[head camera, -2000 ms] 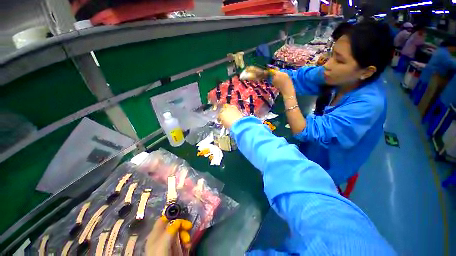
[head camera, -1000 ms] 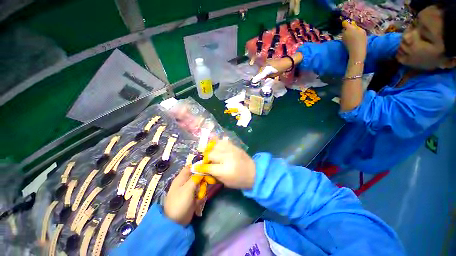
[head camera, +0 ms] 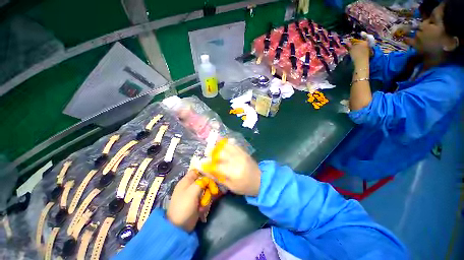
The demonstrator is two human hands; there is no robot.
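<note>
My left hand, with yellow-orange finger cots, holds a wristwatch near the right edge of the watch tray; the fingers hide most of the watch. A pale piece of its strap shows above the fingers. My right hand, also in finger cots and slightly blurred, is on the watch with a small white cloth between the fingers. Rows of watches with cream straps and dark round cases lie on the plastic-covered tray to the left.
A white bottle with a yellow label stands behind. Small bottles, white tissues and loose finger cots lie right of it. A pink pad with black-strapped watches lies farther back. A person in blue sits at right.
My right hand came back from the small bottles to the watch in my left hand, then shifted slightly over it. The neighbour's reaching hand has drawn back from the bottles.
</note>
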